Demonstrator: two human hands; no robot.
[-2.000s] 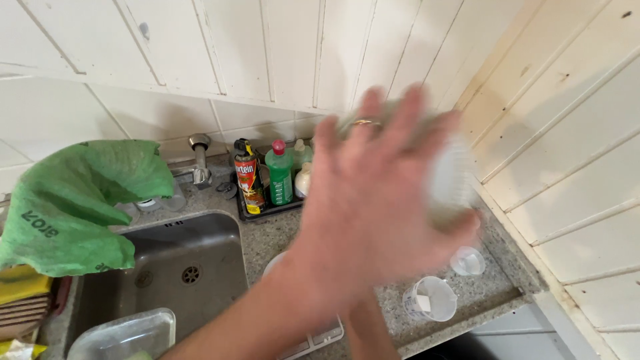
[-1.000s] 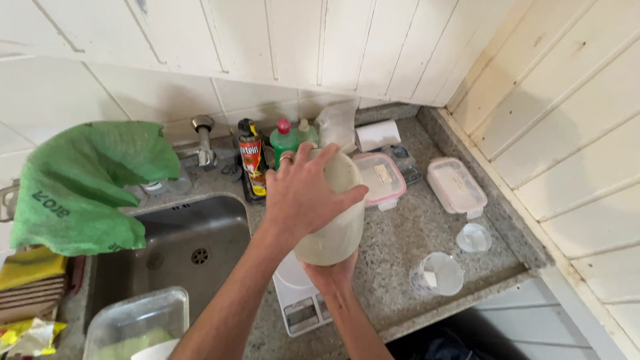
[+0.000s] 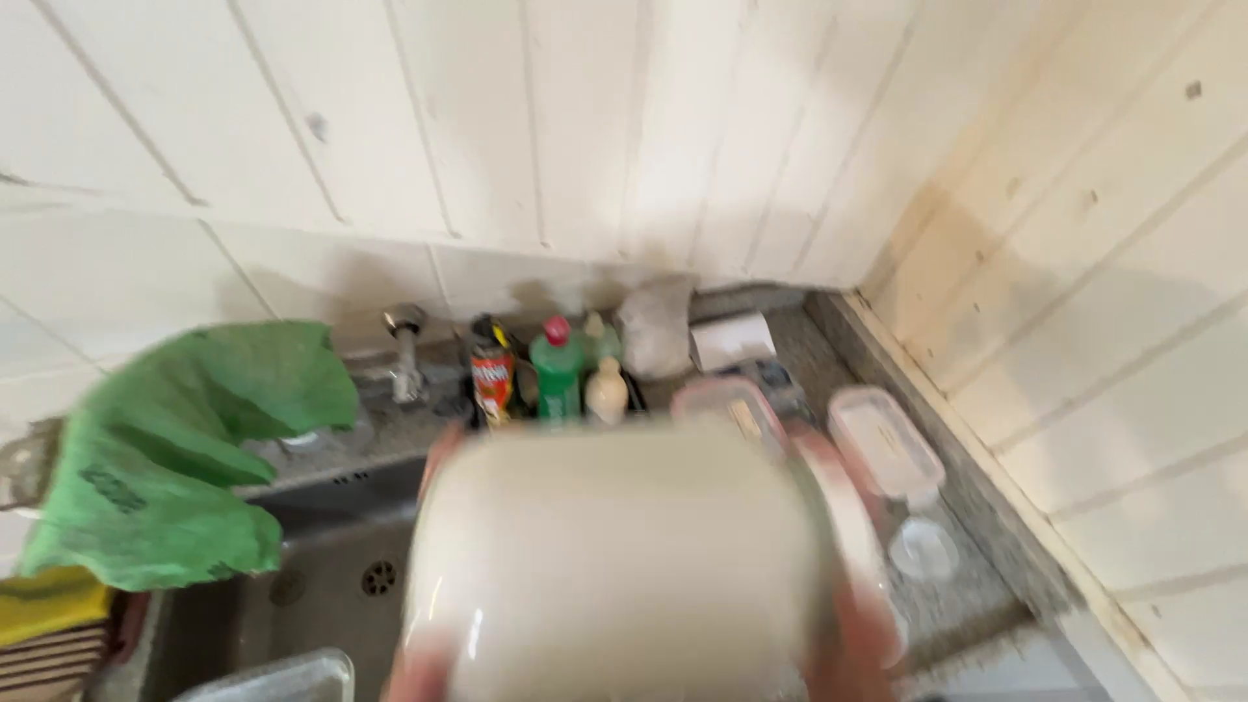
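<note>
A large, pale, cylindrical container (image 3: 624,556) fills the lower middle of the view, blurred and close to the camera. Its contents cannot be made out. My left hand (image 3: 425,624) grips its left side, with only parts of the fingers and palm in sight. On the right side my right hand (image 3: 850,575) holds it near a whitish rim. Behind the container, a spray can (image 3: 492,370), a green bottle with a red cap (image 3: 558,375) and a cream-coloured bottle (image 3: 606,392) stand by the wall. The container hides much of the counter.
A steel sink (image 3: 331,556) lies at left under a tap (image 3: 406,356), beside a hanging green cloth (image 3: 195,448). Pink-rimmed lidded containers (image 3: 887,444) and a small clear cup (image 3: 923,549) sit on the granite counter at right. A glass dish (image 3: 283,682) is at lower left.
One second ago both hands held the container over the counter, one on its upper part and one beneath. Now it is much closer to the camera, with a hand on each side.
</note>
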